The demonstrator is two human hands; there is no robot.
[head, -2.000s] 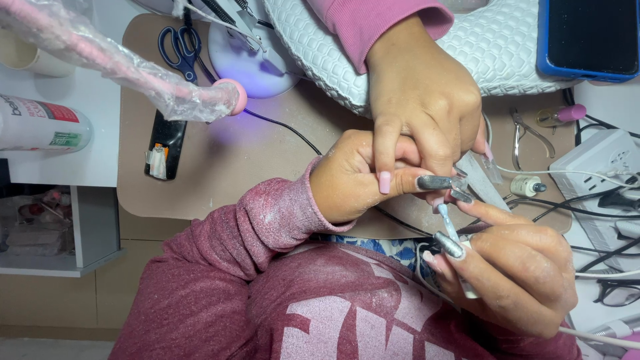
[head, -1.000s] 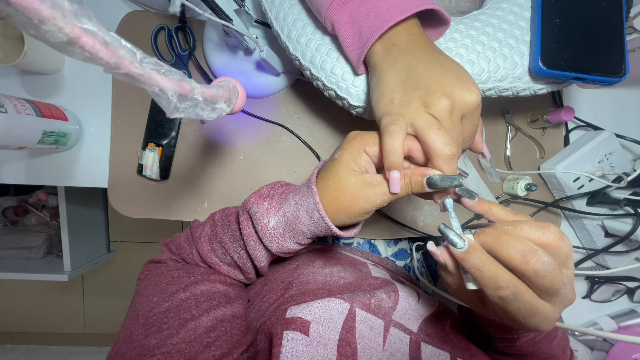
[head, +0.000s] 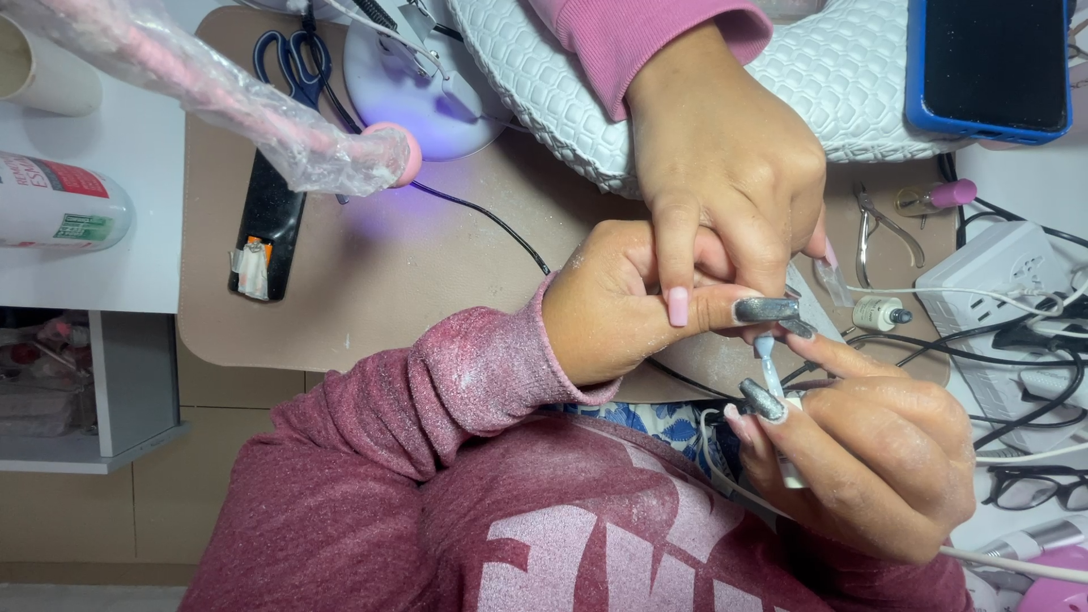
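Note:
My left hand [head: 620,297] comes from a dusty maroon sleeve and grips the fingers of another person's hand [head: 731,153], which reaches down from a pink cuff over a white quilted cushion [head: 561,110]. Between the thumb and fingers of my right hand [head: 875,459] is a nail polish brush [head: 768,365] with pale blue-grey polish. Its tip lies at a fingertip of the other person, just below my left thumb; the nail there is mostly hidden. A small white bottle is partly visible within my right hand. My nails are long and glittery dark grey.
Nail nippers [head: 875,234], a pink-capped bottle [head: 935,197] and a small polish bottle [head: 880,314] lie right of the hands, near a white power strip [head: 994,280] with cables. Scissors [head: 293,68], a black holder [head: 268,229], a lit lamp base [head: 425,102] and a plastic-wrapped pink arm [head: 255,102] are at left.

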